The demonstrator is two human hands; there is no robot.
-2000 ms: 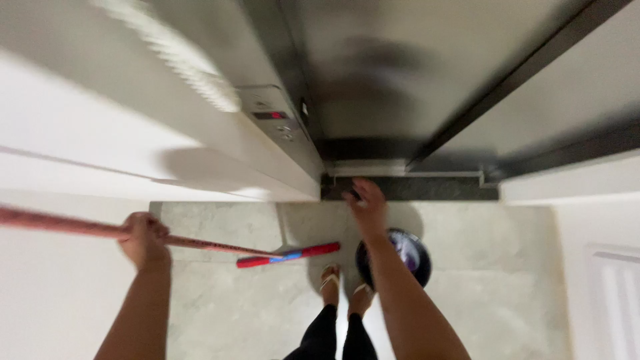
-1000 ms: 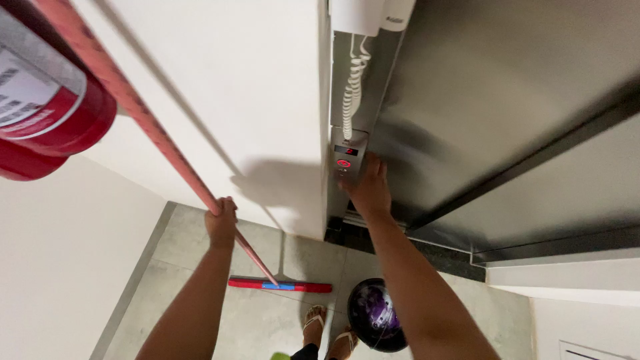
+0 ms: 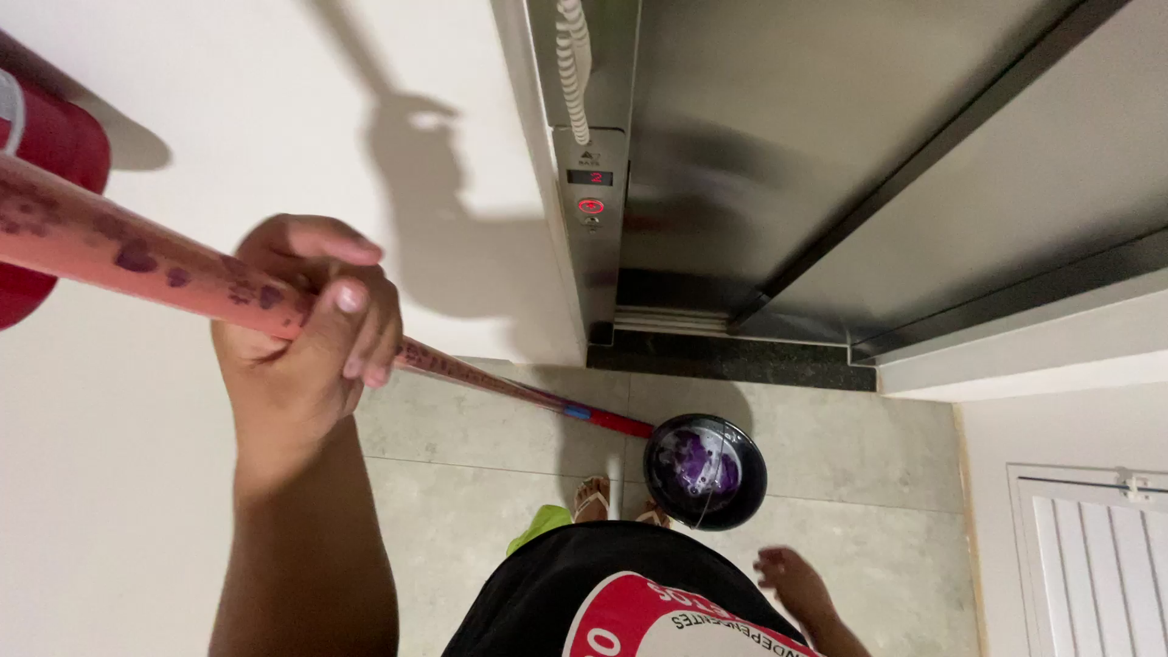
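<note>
My left hand (image 3: 315, 315) is closed around a pink patterned pole (image 3: 182, 265), which slants from the left edge down toward the floor. At its far end is a red head with a blue middle part (image 3: 607, 420), beside a black bucket (image 3: 652, 470) that holds soapy liquid and a purple cloth (image 3: 698, 465). My right hand (image 3: 789, 579) hangs at the lower right, below the bucket, its fingers apart and nothing seen in it. The elevator call panel (image 3: 591, 210) has a lit red button and display.
Metal elevator doors (image 3: 785, 119) stand above a dark stone sill (image 3: 730, 360). A coiled white cord (image 3: 573, 73) hangs over the panel. A red cylindrical object (image 3: 64, 146) is at the left wall. A white louvred door (image 3: 1095, 566) is at the lower right, and a green item (image 3: 540, 526) lies by my feet.
My right hand has moved from the call panel down to the lower right. My left hand still grips the pole, whose red head now reaches the bucket's side.
</note>
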